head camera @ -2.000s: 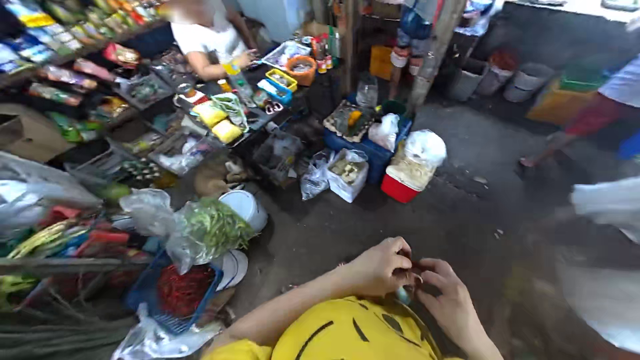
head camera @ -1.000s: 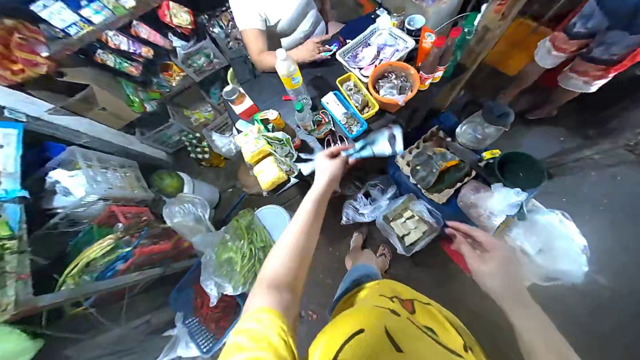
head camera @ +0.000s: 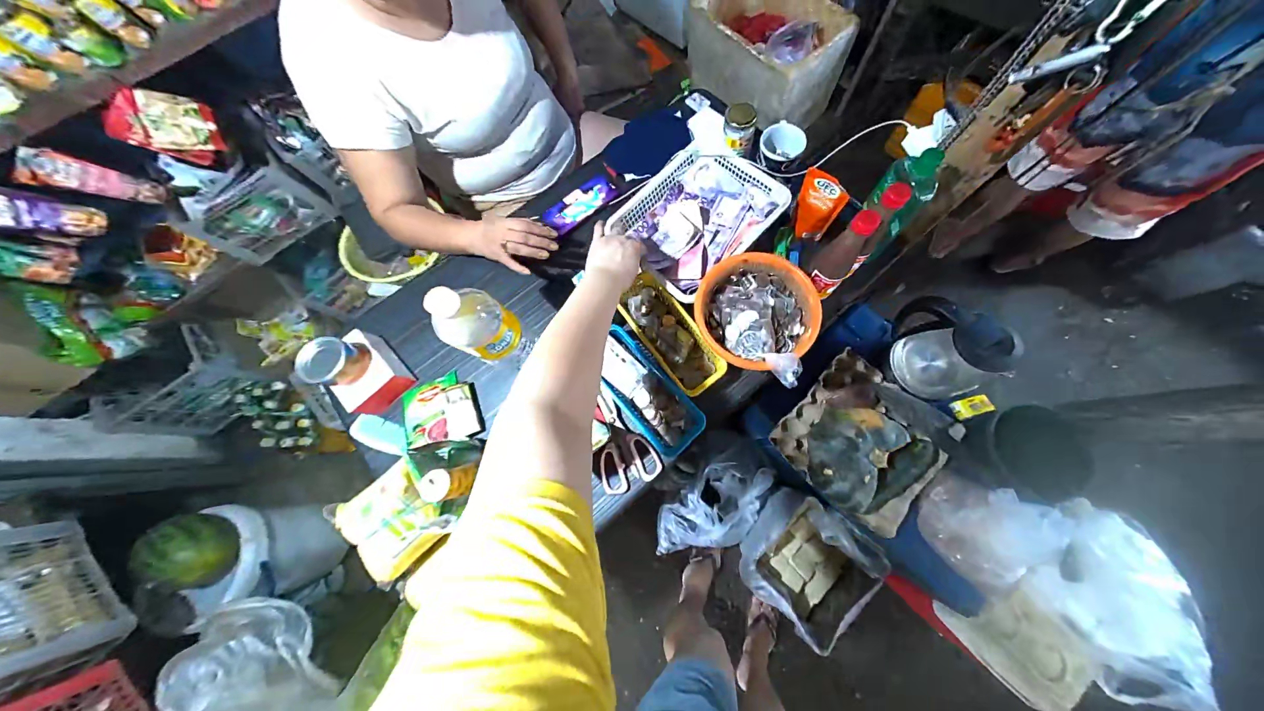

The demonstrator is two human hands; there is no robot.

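My left hand point(head camera: 614, 255) reaches over the dark table to the near left edge of a white plastic basket point(head camera: 770, 193) filled with banknotes point(head camera: 691, 222); its fingers are partly hidden, so I cannot tell whether they hold anything. Just below it lies a yellow basket point(head camera: 713, 380) of coins, with a blue basket point(head camera: 691, 434) of coins beside that. To the right is an orange bowl point(head camera: 810, 296) of coins and small plastic bags. A pair of scissors point(head camera: 629, 462) lies below the blue basket. My right hand is out of view.
Across the table a person in a white shirt point(head camera: 434, 89) rests a hand by a phone point(head camera: 580, 204). A plastic bottle point(head camera: 474, 321) and packets stand at left. An egg tray point(head camera: 839, 434), a kettle point(head camera: 953, 351) and plastic bags point(head camera: 716, 504) are at right and below. Another person's legs show at upper right.
My left hand, which held a pale, blurred item over the table one second ago, has moved to the banknote basket. My right hand has left the view. The view has moved closer to the table.
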